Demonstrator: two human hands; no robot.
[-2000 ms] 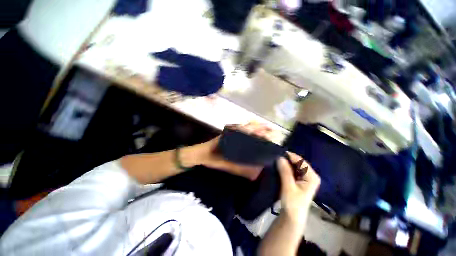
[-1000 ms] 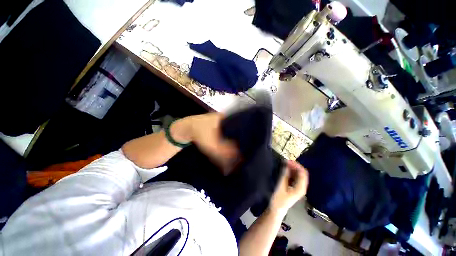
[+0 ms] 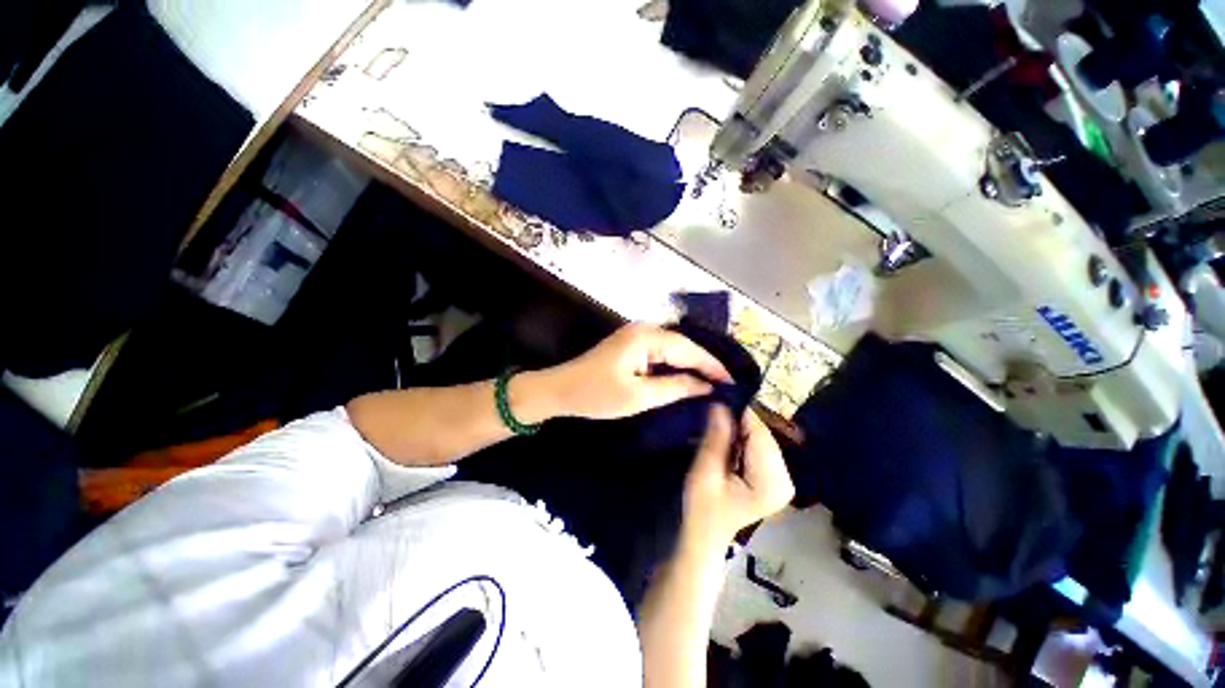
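A dark navy or black cloth piece (image 3: 730, 352) is bunched between my two hands over my lap, by the table's front edge. My left hand (image 3: 611, 379), with a green bracelet on the wrist, pinches the cloth from the left. My right hand (image 3: 736, 481) is closed at the cloth's right side, its fingertips close to the left ones. Whether a small tool is inside the right hand cannot be told. More dark cloth (image 3: 578, 484) lies over my lap and blends with the held piece.
The white sewing table (image 3: 430, 81) has worn brown patches. Curved navy pieces (image 3: 591, 175) lie near the needle area. A cream JUKI sewing machine (image 3: 940, 202) stands at the upper right. A dark garment heap (image 3: 927, 470) hangs beside it. Orange cloth (image 3: 175, 464) is at the left.
The cloth was raised and spread between the hands; now it is lower and bunched. My hands have come closer together, with the right hand moving left. The view has steadied.
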